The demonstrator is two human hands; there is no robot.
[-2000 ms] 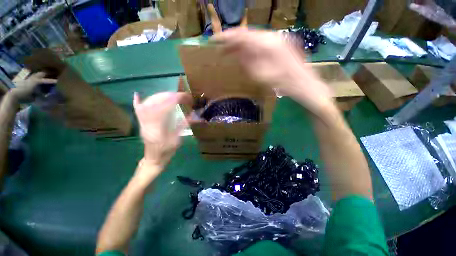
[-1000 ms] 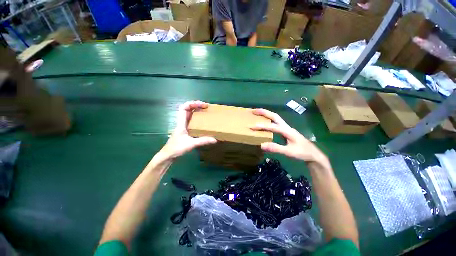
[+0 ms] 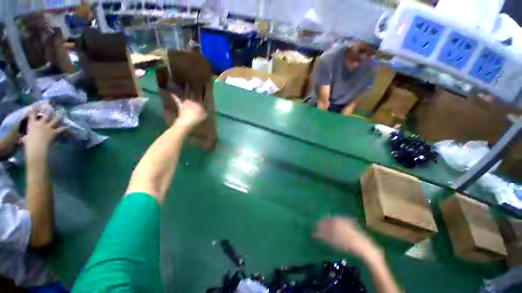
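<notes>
My left hand (image 3: 190, 112) is stretched to the upper left, against the front of an open brown carton (image 3: 197, 71) with its tall flap up. Its fingers are partly hidden, so its grip is unclear. My right hand (image 3: 337, 232) is blurred, low right of centre, above the green bench (image 3: 257, 212), with nothing in it. A closed brown box (image 3: 395, 203) stands just beyond it. The black cable pile (image 3: 320, 277) is cut off by the bottom edge, with a loose cable bundle (image 3: 232, 252) at its left.
More closed boxes (image 3: 472, 229) stand at right near the slanted post (image 3: 495, 151). At left are a co-worker's hands (image 3: 40, 129), bubble wrap (image 3: 109, 113) and another open carton (image 3: 109, 66). A person (image 3: 343, 74) is across the bench. A socket strip (image 3: 452, 48) hangs upper right.
The view has turned left and up. My hands have let go of the closed box and moved apart, the left to an open carton. The bench scene now sits further right.
</notes>
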